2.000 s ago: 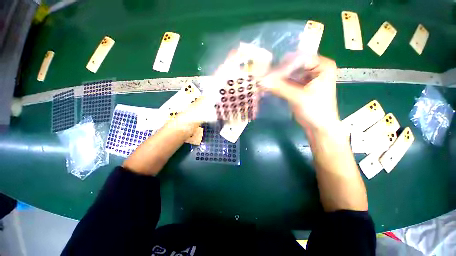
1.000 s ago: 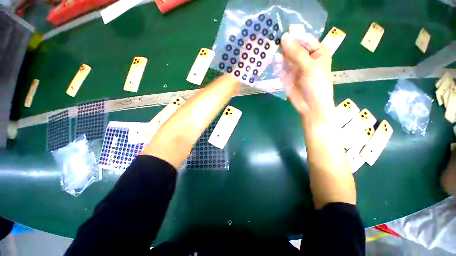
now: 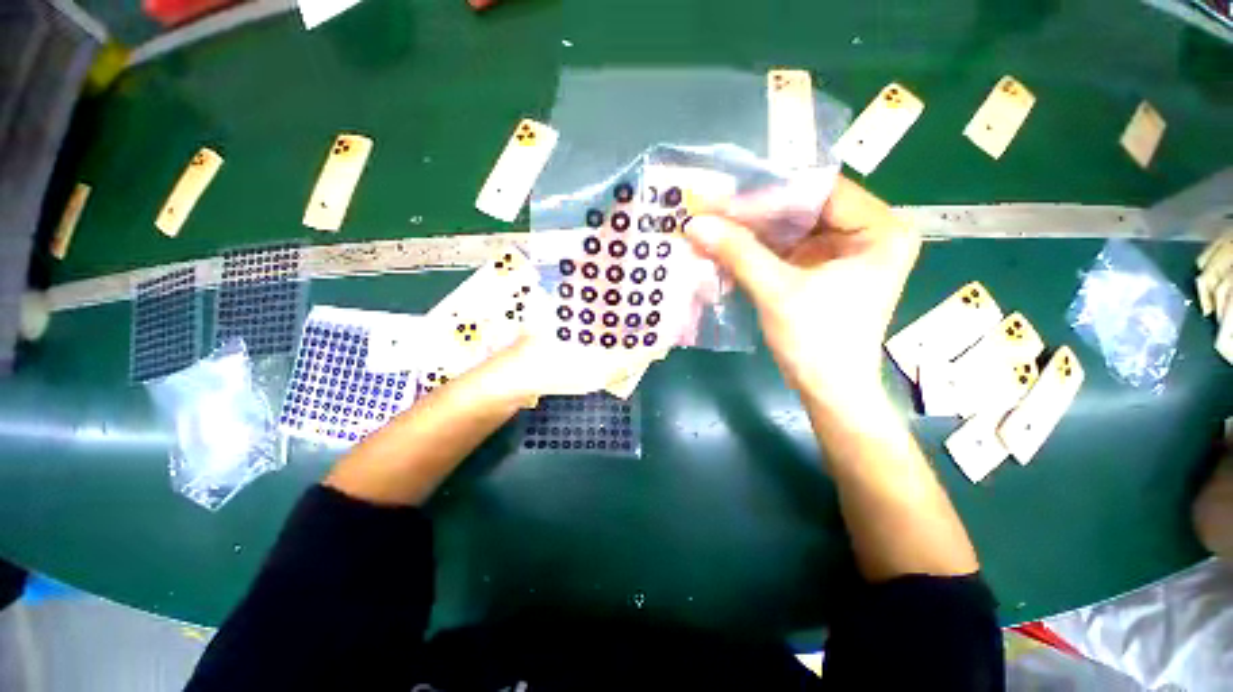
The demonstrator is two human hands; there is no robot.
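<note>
My right hand (image 3: 825, 277) grips a clear sheet with rows of dark rings (image 3: 611, 277) by its right side. The sheet's upper rows are partly empty. Clear glossy film (image 3: 595, 122) spreads around and behind it. My left hand (image 3: 507, 379) is mostly hidden behind the ring sheet, so its fingers and grasp do not show. A cream panel is partly visible behind the sheet, at its upper right and lower edge. My right thumb and fingertips are close together at the sheet's upper right.
Cream panels (image 3: 335, 181) lie spaced along the far side. Panel piles lie at right (image 3: 963, 354) and centre-left (image 3: 473, 304). Dark ring sheets (image 3: 257, 300), a white-backed dot sheet (image 3: 331, 372) and crumpled film (image 3: 216, 426) lie left; more film (image 3: 1129, 314) lies right. Part of another person shows at the right edge.
The ring sheet has come down and nearer from the far side, with my right hand on it. My left hand has moved back behind the sheet. The single panel near the centre is now covered or gone.
</note>
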